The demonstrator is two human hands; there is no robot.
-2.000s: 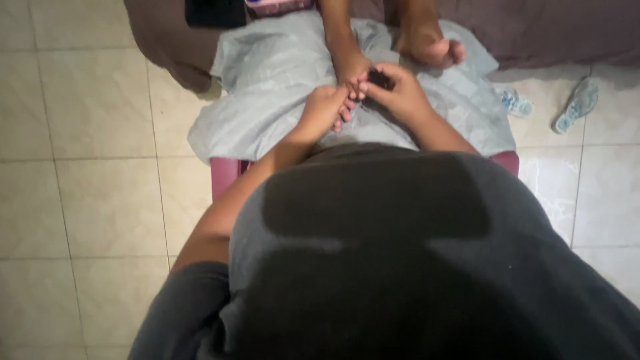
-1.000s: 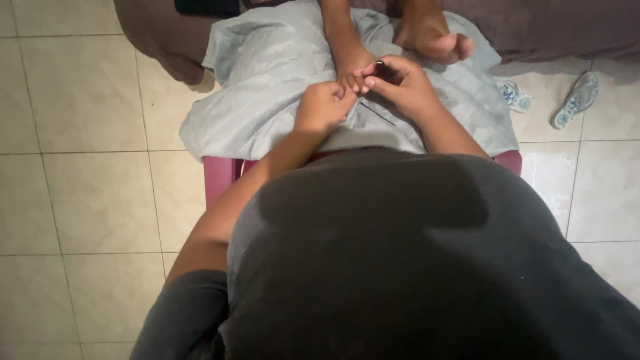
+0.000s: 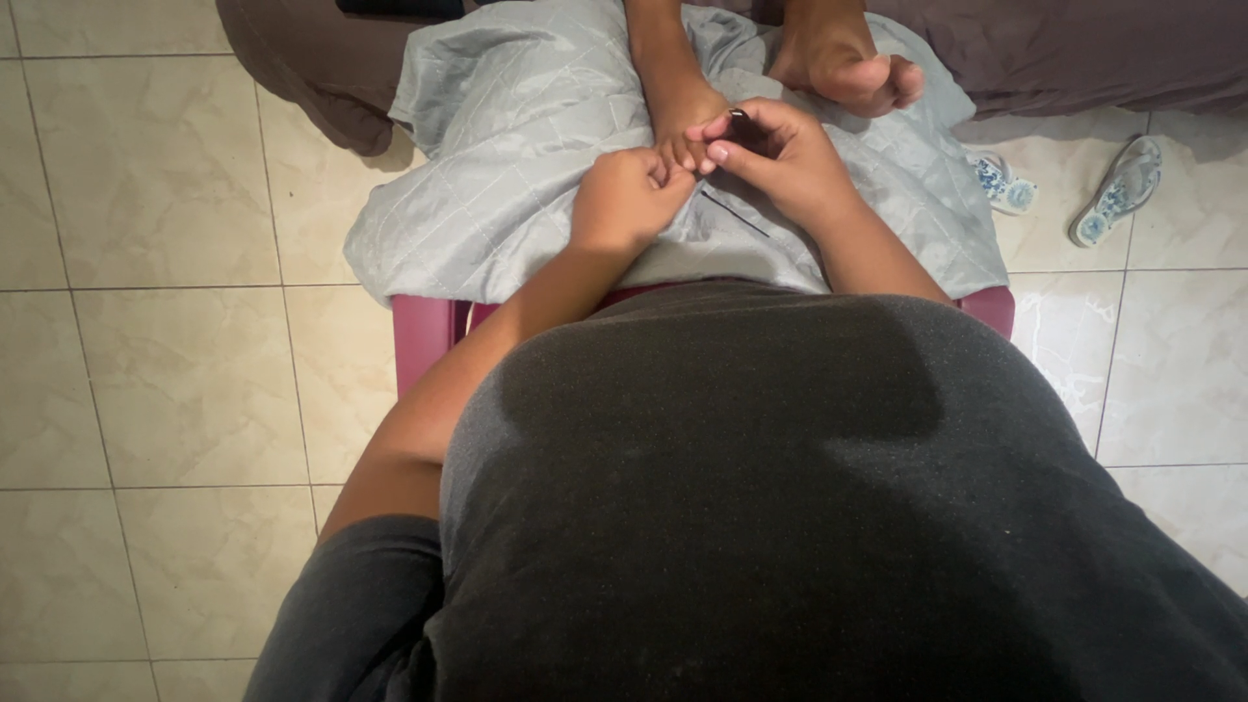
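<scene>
Another person's foot rests on a grey quilted cloth over my lap. My left hand pinches the toes of that foot from the left side. From the right, my right hand holds a small dark object between thumb and fingers, close to the toes; its kind cannot be told. A thin dark stick lies on the cloth just below the hands. The person's other foot lies to the right on the same cloth.
A maroon plastic seat shows on both sides of my body. Ahead is a surface covered in brown fabric, with a dark item at its edge. Patterned flip-flops lie on the tiled floor at the right.
The thin dark stick on the cloth has come into fuller sight below my hands. Both hands have stayed at the toes, with small shifts of the fingers.
</scene>
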